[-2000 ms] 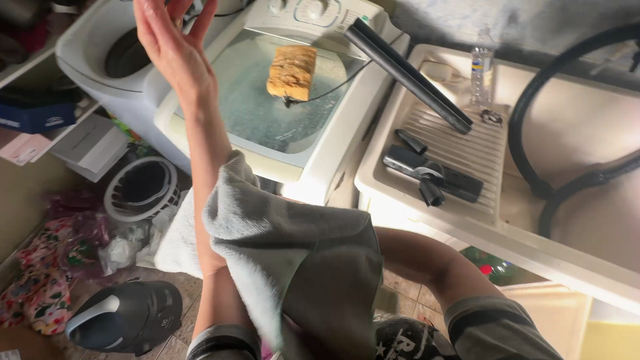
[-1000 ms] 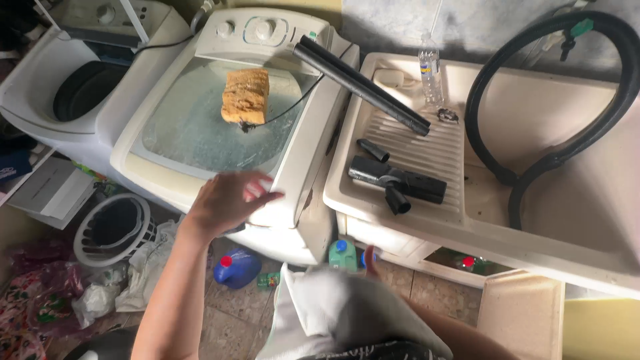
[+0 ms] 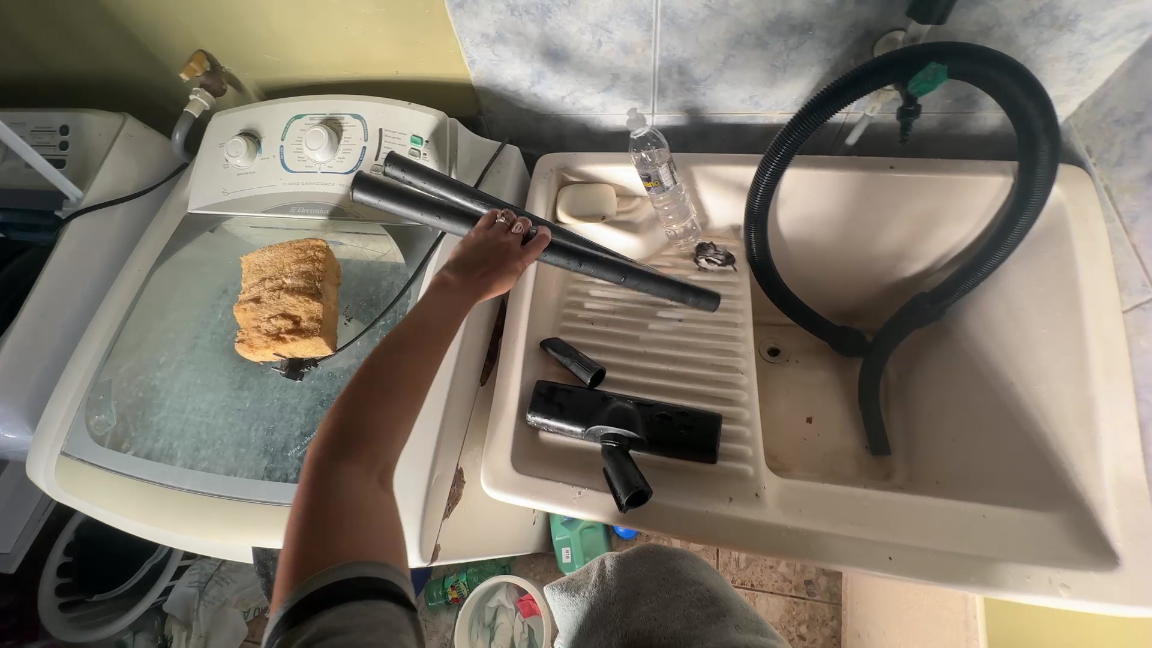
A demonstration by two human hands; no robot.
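My left hand (image 3: 495, 252) grips one of two black plastic vacuum cleaner tubes (image 3: 630, 274), which lie side by side from the washing machine across to the ribbed drainboard. My right hand is not in view; a grey towel (image 3: 661, 598) shows at the bottom edge. On the drainboard lie a black vacuum floor head (image 3: 661, 421) and a small black crevice nozzle (image 3: 573, 362). A black corrugated hose (image 3: 1035, 153) loops in the sink basin, with its upper part over the tap. A yellow sponge block (image 3: 288, 301) rests on the washing machine's lid.
The washing machine (image 3: 450, 387) stands against the laundry sink's rim (image 3: 630, 517). A clear plastic bottle (image 3: 661, 184), a bar of soap (image 3: 587, 203) and a dark scouring pad (image 3: 715, 256) are at the sink's back. On the floor are a white bucket (image 3: 463, 621) and a laundry basket (image 3: 54, 585).
My left hand has moved from in front of the washing machine onto the black tube. My right hand has gone out of view. The view has shifted toward the sink.
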